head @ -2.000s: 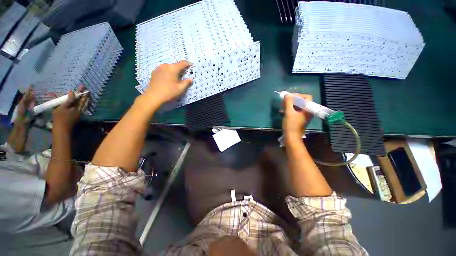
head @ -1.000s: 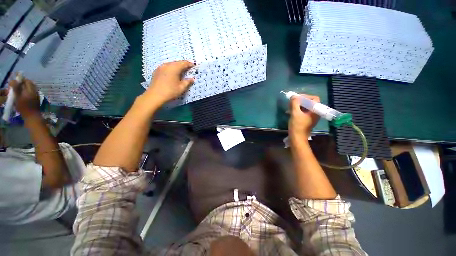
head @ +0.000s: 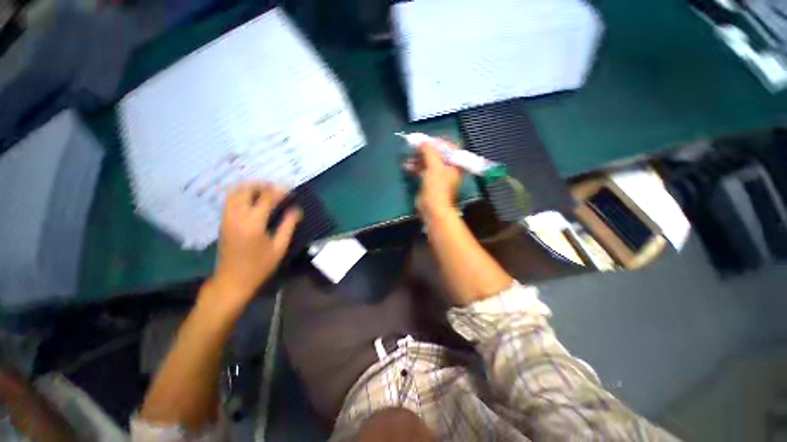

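My right hand (head: 440, 179) holds the dispensing syringe (head: 457, 157) like a pen, its thin tip pointing up-left over the green mat and its green adapter head (head: 494, 173) at the rear. My left hand (head: 252, 226) is blurred, at the near edge of the left stack of boards (head: 233, 112), with thumb and fingers apart and nothing seen in it. Whether its fingertips touch the stack is unclear. A second stack of boards (head: 492, 52) stands at the back, right of the first. The picture is blurred.
Black ribbed strips lie before the stacks, one at right (head: 509, 155), one near my left hand (head: 309, 216). A white scrap (head: 338, 259) is at the bench edge. A phone (head: 619, 217) lies in a brown tray at right. Another stack (head: 47, 207) and a person's arm (head: 30, 406) are at left.
The view has swung to the right, so the bench things sit further left and tilted. My left hand has moved down from the board face to the stack's near edge. The syringe stays in my right hand.
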